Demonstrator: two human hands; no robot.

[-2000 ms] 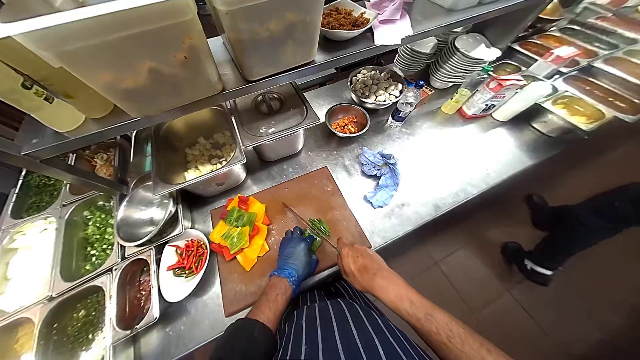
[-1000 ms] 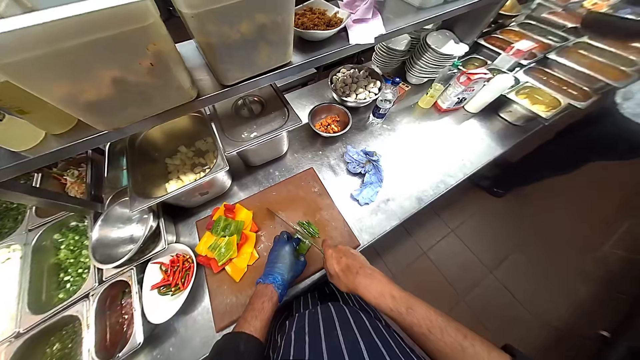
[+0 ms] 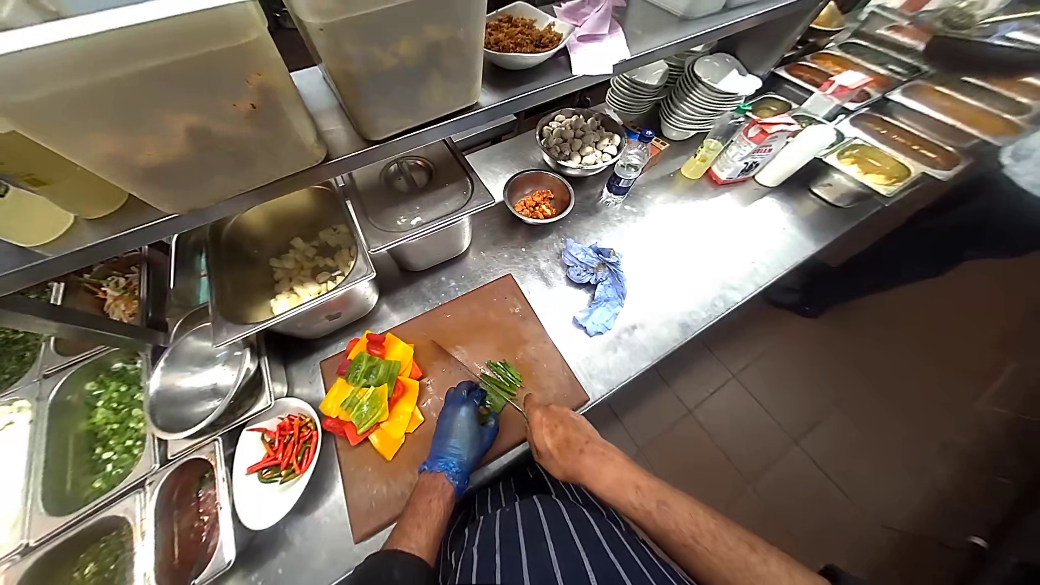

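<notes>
My left hand (image 3: 461, 431), in a blue glove, presses a piece of green pepper (image 3: 492, 398) onto the brown cutting board (image 3: 520, 321). In my bare right hand (image 3: 562, 439) is the handle of a kitchen knife (image 3: 470, 369), whose blade lies against the green piece. Thin green strips (image 3: 504, 374) rest just beyond the blade. Left of my gloved hand, flat pieces of red, yellow and green pepper (image 3: 378, 394) are heaped on the board. My fingertips under the glove are partly hidden.
A white plate of chillies (image 3: 278, 496) stands left of the board. Behind are a steel pan of pale cubes (image 3: 357, 305), a small steel bowl (image 3: 513, 180), a water bottle (image 3: 626, 171) and a crumpled blue cloth (image 3: 600, 284). A person's dark-clothed leg (image 3: 918, 244) shows at the right.
The person at the right has moved nearer to the counter with the sauce trays. Both my hands remain at the green piece, the knife still in the right one.
</notes>
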